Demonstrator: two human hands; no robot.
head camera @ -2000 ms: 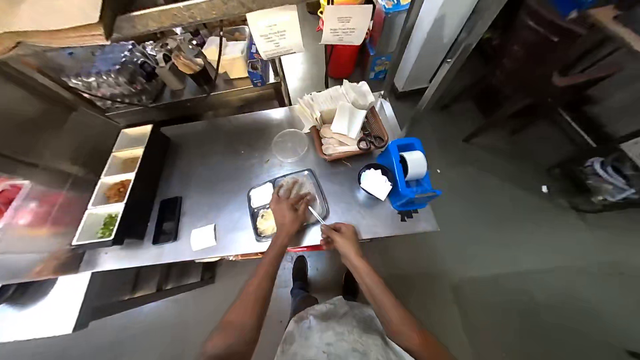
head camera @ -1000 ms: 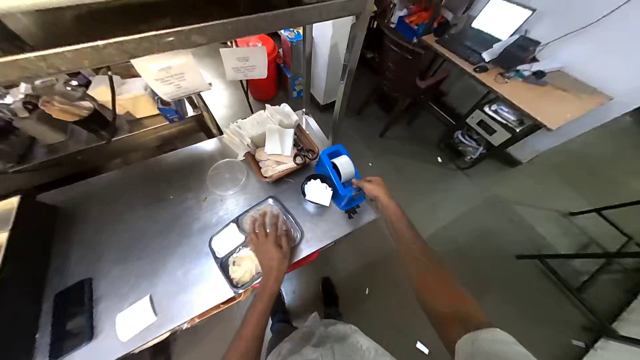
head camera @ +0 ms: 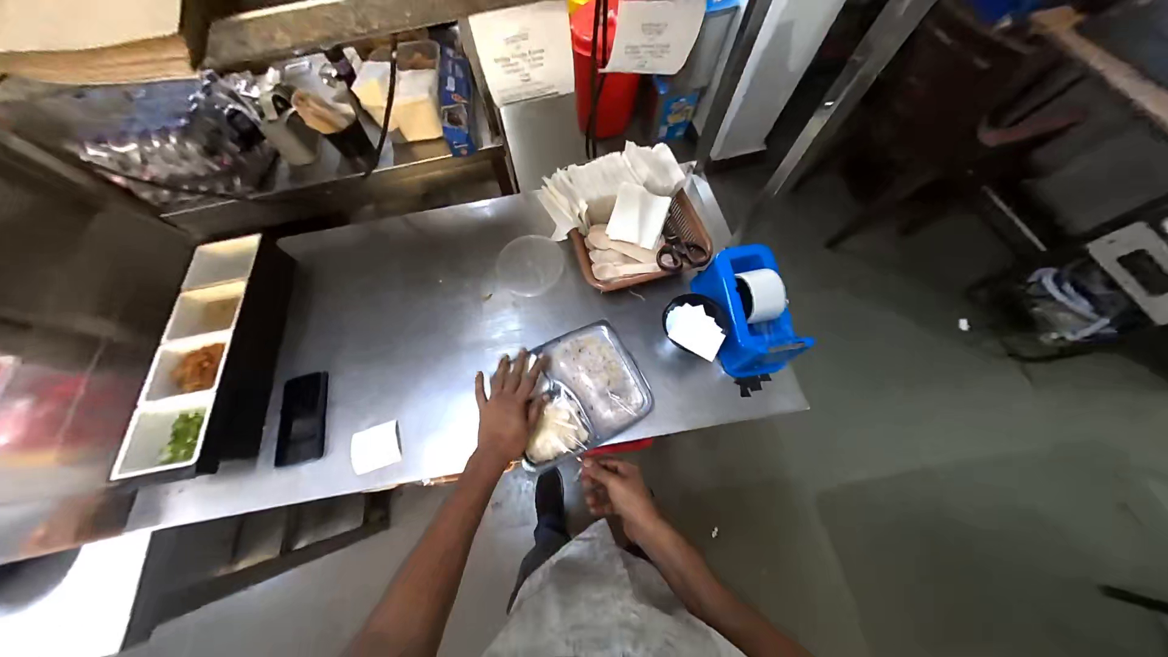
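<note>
A compartment meal tray with a clear cover lies at the front edge of the steel table, food showing in its sections. My left hand rests flat on the tray's left side, fingers spread, hiding part of it. Just off the tray's near edge is my right hand, its thumb and fingertips together; whether a piece of tape is between them is too small to tell. A blue tape dispenser with a white roll stands to the right of the tray.
Beside the dispenser sits a black bowl of white paper pieces. Behind are a brown basket with napkins, wooden spoons and scissors, and a clear round lid. Leftward lie a white paper, a black phone-like object and a row of food containers.
My right hand has moved from the tape dispenser back to the tray's near edge. My left hand has shifted to the tray's left side. The view has swung left.
</note>
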